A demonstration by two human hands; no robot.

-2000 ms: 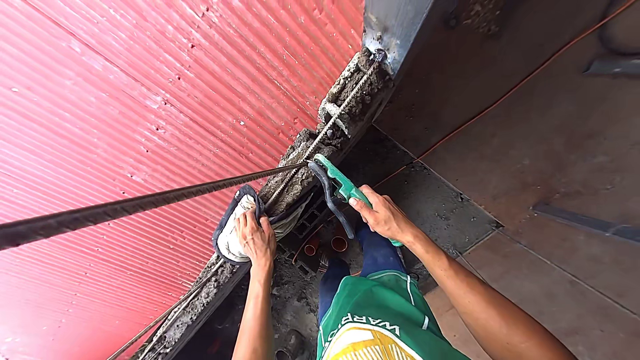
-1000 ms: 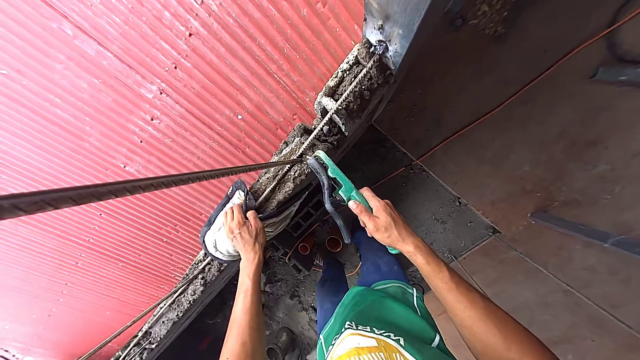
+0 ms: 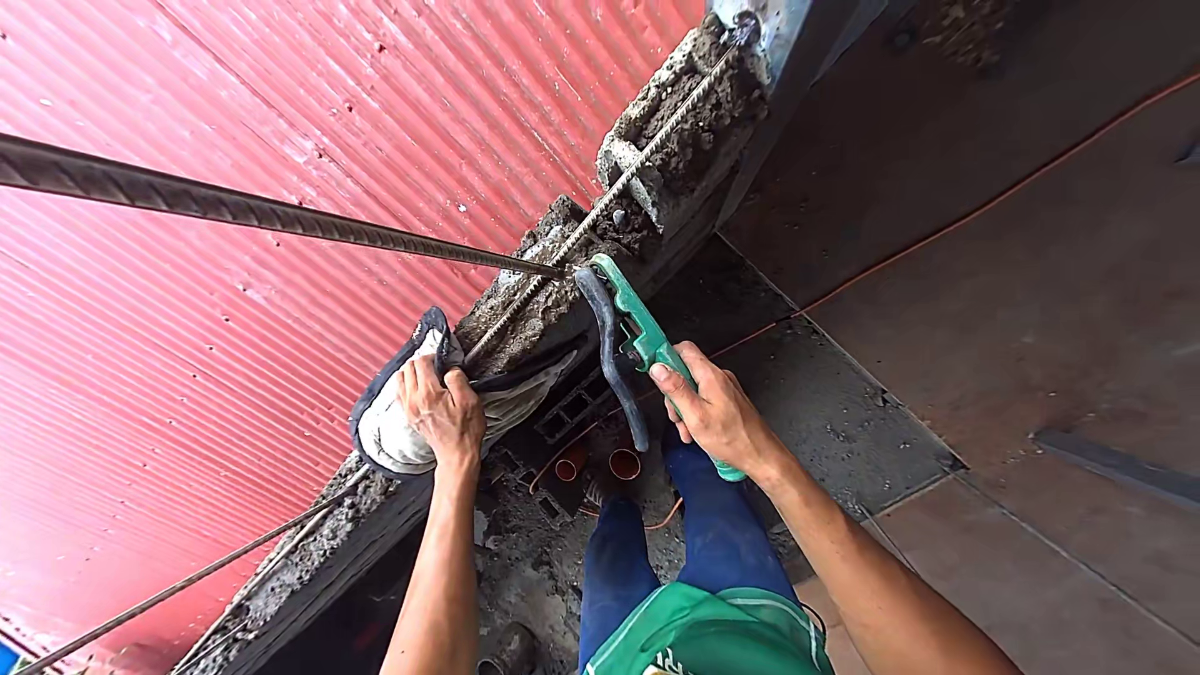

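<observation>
My left hand (image 3: pixel 444 412) holds a light cloth item with dark edging (image 3: pixel 398 436), which lies over the top of a rough mortar-covered wall (image 3: pixel 525 328). In my right hand (image 3: pixel 712 412) is a green-handled tool (image 3: pixel 642 314); its far end is at the wall top, beside the base of an upright ribbed steel rebar (image 3: pixel 281 216). A black curved bar or hose (image 3: pixel 609 356) hangs along the tool's left side; how they join is unclear. Another rebar (image 3: pixel 647 155) runs along the wall top, partly hidden by the cloth.
Red corrugated metal sheeting (image 3: pixel 187 309) stands beyond the wall. A metal post (image 3: pixel 797 37) rises at its upper end. Below are hollow blocks (image 3: pixel 567 412), orange pipe ends (image 3: pixel 623 463) and rubble. An orange cord (image 3: pixel 966 220) crosses the tiled floor, where a dark metal bar (image 3: pixel 1116 464) lies.
My left hand and the cloth have shifted slightly left, away from the green tool. My right hand keeps its hold on the tool, whose far end stays beside the upright rebar.
</observation>
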